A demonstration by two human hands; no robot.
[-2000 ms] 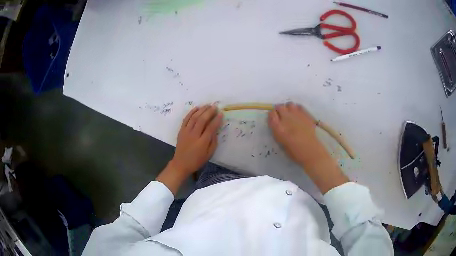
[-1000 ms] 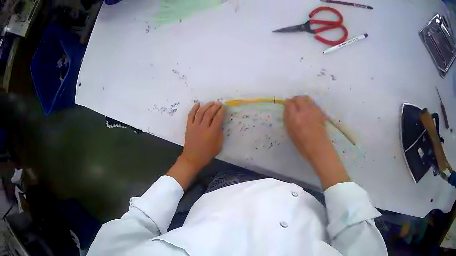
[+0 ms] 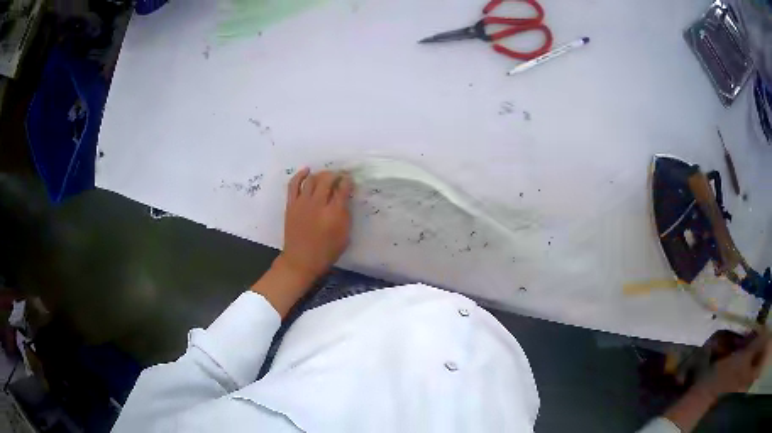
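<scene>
A curved pale green fabric piece lies on the white table as a thin arc. My left hand is palm down on its left end, holding it against the table; the fingertips hide that end. My right hand is blurred at the lower right, past the table's front edge and below the iron. The mustard-yellow template shows as a blurred yellow streak left of the iron, and a thin yellow line runs on towards my right hand. I cannot tell whether my right hand holds it.
A steam iron lies at the right, with a thin pointed tool beyond it. Red scissors and a white marking pen lie at the top. A clear case is upper right. A blue bin stands left.
My right hand has left the fabric and moved to the lower right. The template has gone from the fabric and shows near the iron. My left hand stays on the left end.
</scene>
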